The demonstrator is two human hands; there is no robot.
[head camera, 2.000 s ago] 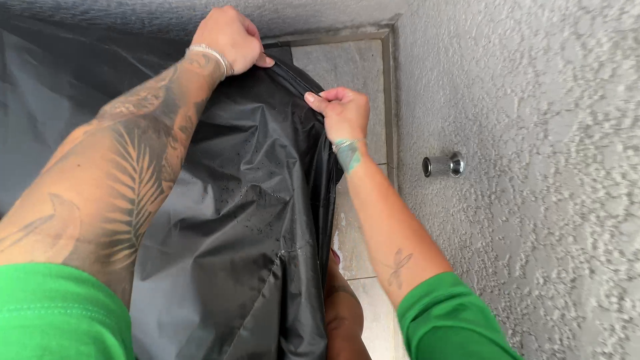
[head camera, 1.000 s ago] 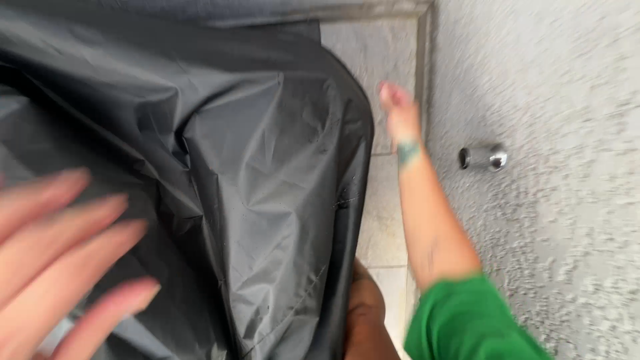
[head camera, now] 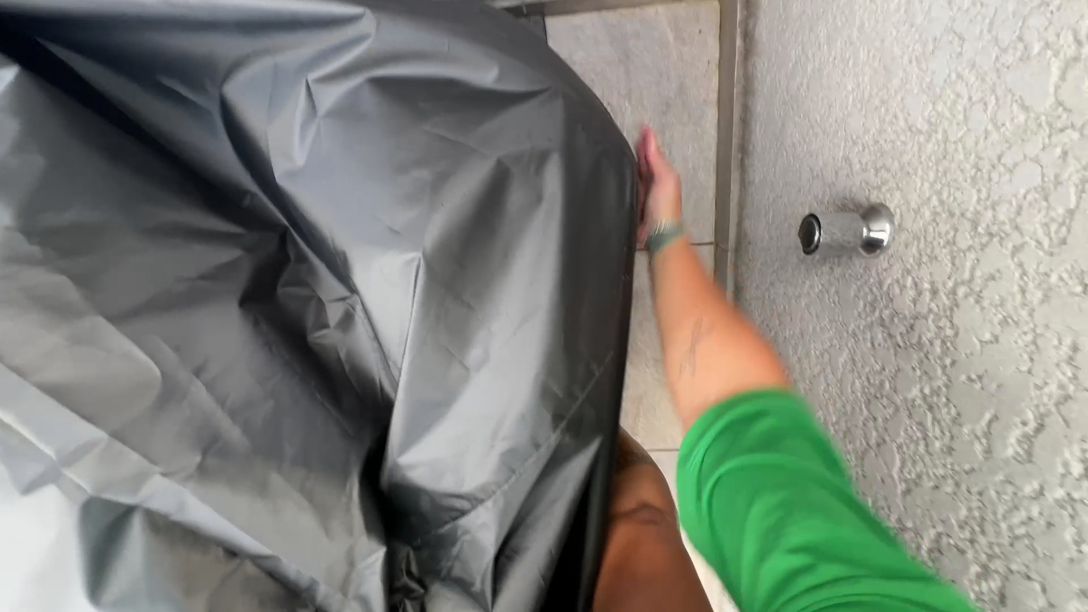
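A large black fabric cover, creased and slightly shiny, fills the left and middle of the head view. Its curved edge runs down beside the tiled floor. Against the outer side of that edge is my right hand, fingers pointing up the view and palm turned toward the cover. The fingers look extended and blurred, with nothing seen gripped in them. My left hand is out of the picture. What lies under the cover is hidden.
A rough textured wall stands close on the right, with a short chrome fitting sticking out of it. Light floor tiles form a narrow strip between cover and wall. My bare leg is beside the cover at the bottom.
Two seconds ago both hands pinched the cover's edge. Both let go; the left hand moved out of view past the lower left, and the right hand came to the cover's outer side.
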